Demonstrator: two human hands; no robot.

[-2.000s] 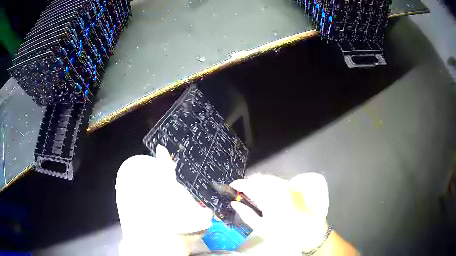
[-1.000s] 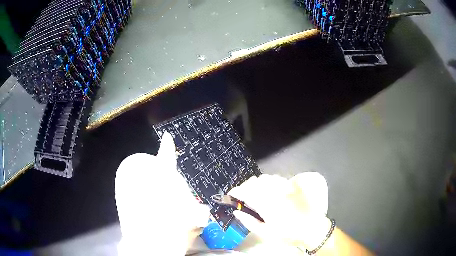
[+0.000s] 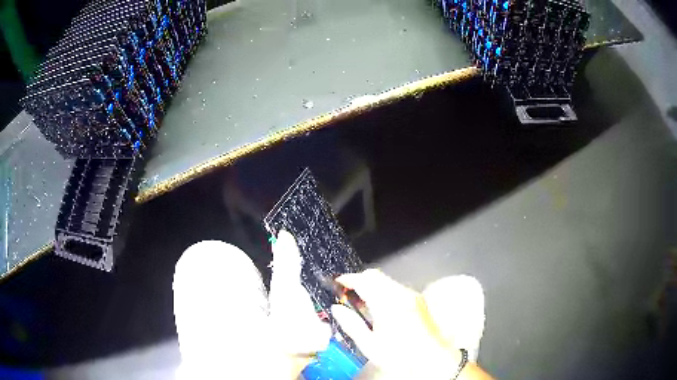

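Note:
A black circuit board panel [image 3: 315, 230] is held tilted above my lap, its flat face with fine white marks towards me. My left hand [image 3: 293, 297], overexposed white, grips its left edge, with the thumb near the upper left part. Small green and red parts show at that edge. My right hand [image 3: 378, 319] is closed around small side cutters [image 3: 352, 298] with dark and orange handles. Their jaws are at the lower right part of the panel's face. My fingers partly hide the cutters, and glare hides finger detail.
A grey-green workbench [image 3: 297, 82] with a yellowish edge lies ahead. Racked boards [image 3: 111, 82] stand at its left, above a black slotted rack [image 3: 93, 211] jutting over the edge. More racked boards [image 3: 519, 44] stand at the right. Blue [image 3: 334, 362] shows between my knees.
The panel has turned and tilted, so its face looks narrower and its top corner points up. My left hand has shifted right with it. The cutters have moved slightly and are more covered by my fingers.

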